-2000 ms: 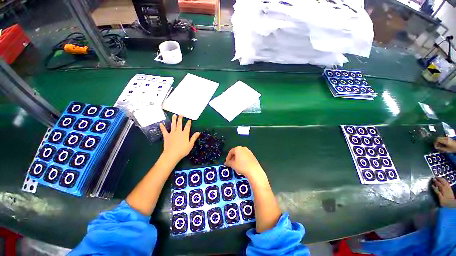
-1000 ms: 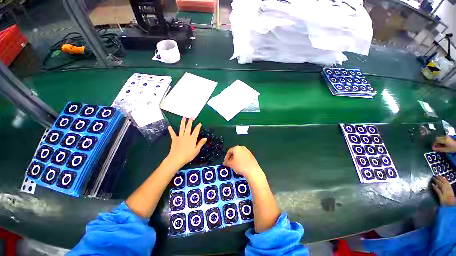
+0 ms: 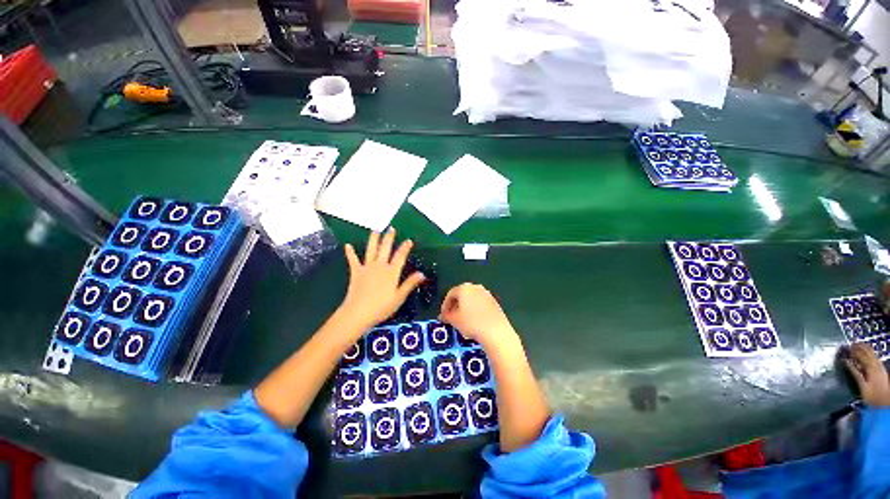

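A blue panel of dark ringed units lies flat on the green surface in front of me. A loose pile of small black components lies just beyond its far edge. My left hand is spread, palm down, over the left part of the pile and hides some of it. My right hand is at the panel's far right corner, fingers curled with thumb and fingertips together. Whether it pinches a small component cannot be seen.
A thick stack of blue panels stands at left. Beyond lie a pale panel, two white sheets, a clear bag and a paper slip. At right are a white-edged panel and another person's hand.
My left hand has moved right, further over the pile, with its fingers spread. My right hand has stayed at nearly the same spot. One of the other person's hands has mostly left the right edge.
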